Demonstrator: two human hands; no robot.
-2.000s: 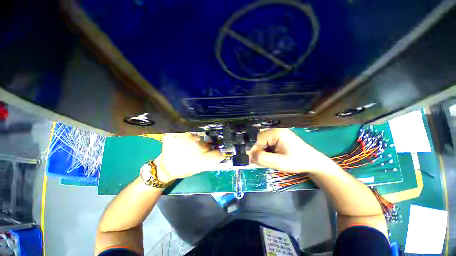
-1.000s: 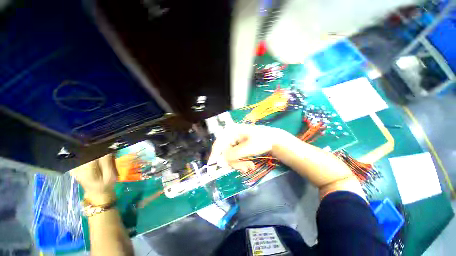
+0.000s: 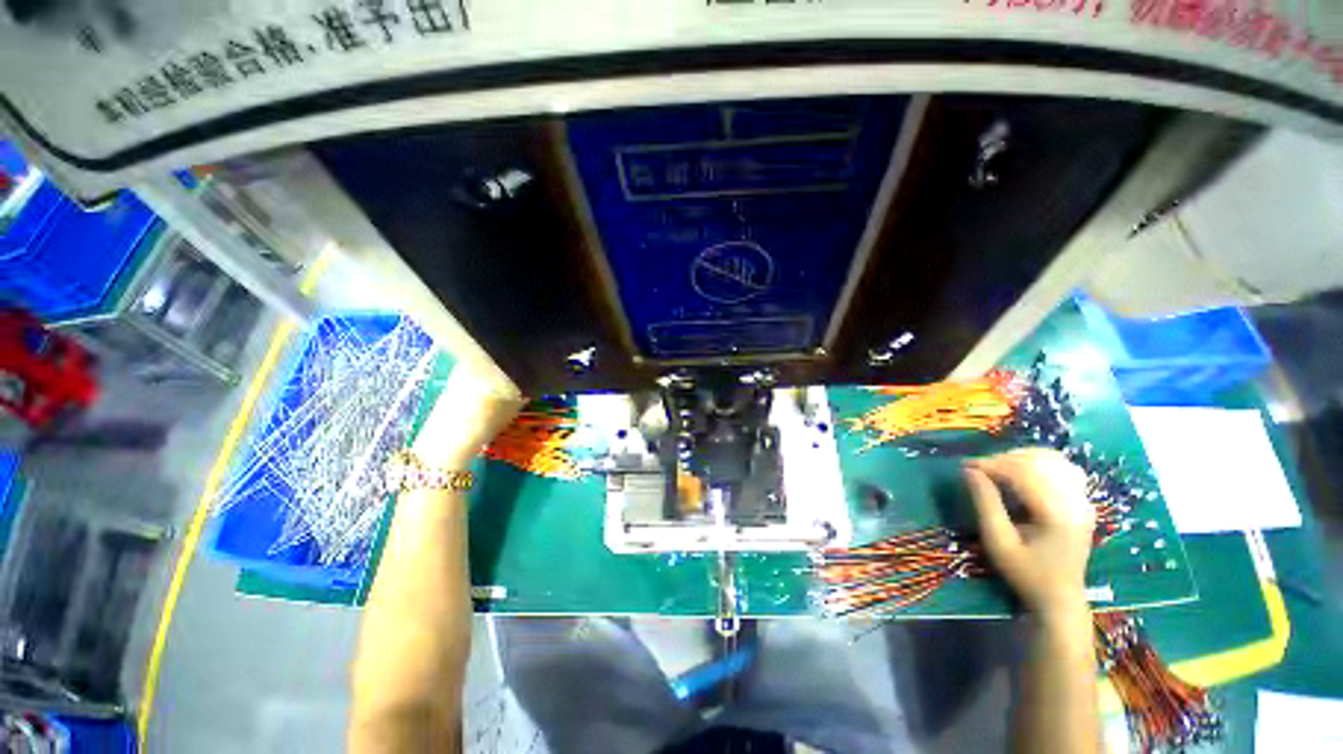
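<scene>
The dark crimping applicator (image 3: 722, 442) sits in its white base plate (image 3: 810, 501) under the crimping machine's front cover (image 3: 737, 206). My left hand (image 3: 469, 413) is left of the applicator, by an orange-yellow wire bundle (image 3: 538, 439); its fingers are partly hidden by the machine housing. My right hand (image 3: 1035, 516) is at the right, over the end of a fanned bundle of orange-red and black lead wires (image 3: 899, 567). Its fingers are curled, and whether it holds a wire does not show.
A blue bin with white strands (image 3: 332, 442) stands at the left. Another orange wire bundle (image 3: 943, 407) lies right of the machine, and more wires (image 3: 1156, 685) lie at lower right. A blue bin (image 3: 1186, 354) and a paper sheet (image 3: 1222, 469) are at the far right.
The view has swung back and shows more of the machine. My right hand has moved away from the applicator to the right-hand wires. My left hand remains by the left bundle.
</scene>
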